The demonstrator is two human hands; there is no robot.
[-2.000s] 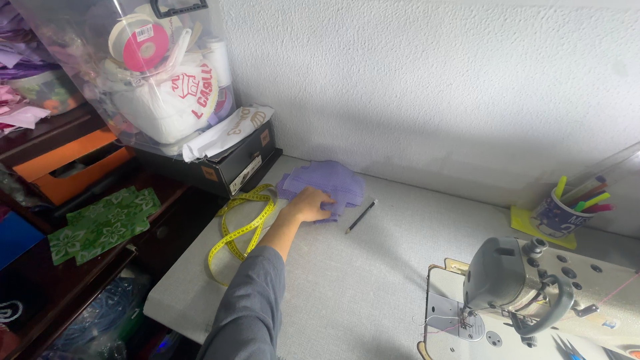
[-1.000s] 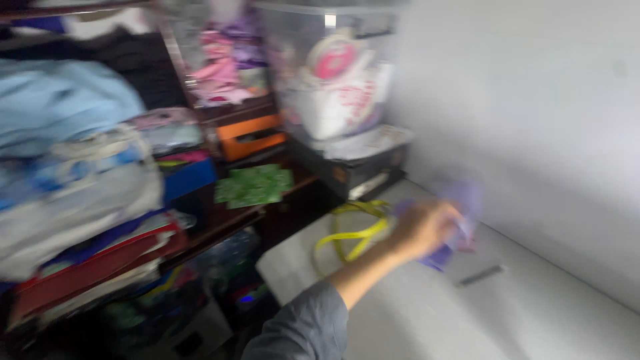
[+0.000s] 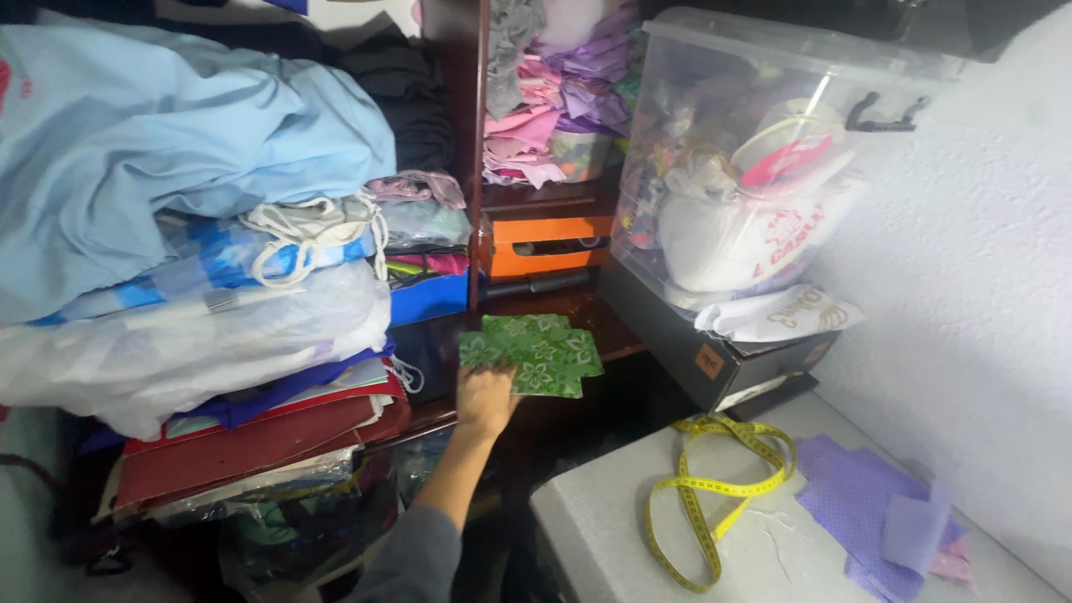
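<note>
My left hand (image 3: 486,398) reaches over the dark wooden shelf, its fingertips on top of the near-left edge of some green fabric pieces (image 3: 540,356) with a pale flower print, and the thumb at their near edge. It pinches the fabric, which lies flat and has notched corners. My right hand is out of view. Purple dotted fabric pieces (image 3: 863,502) rest on the grey table (image 3: 603,511) at the lower right, with a scrap of pink beside them. To their left a yellow measuring tape (image 3: 691,486) lies in loose loops.
A clear plastic bin (image 3: 754,167) stands on a black box (image 3: 720,352) behind the table. Folded light-blue cloth (image 3: 184,142) and plastic-wrapped bundles (image 3: 209,335) crowd the left. An orange box (image 3: 544,243) and a blue box (image 3: 431,293) sit on the shelving.
My left hand has left the purple fabric on the table and moved left to the green fabric on the shelf. The view has swung left; the sewing machine is out of sight.
</note>
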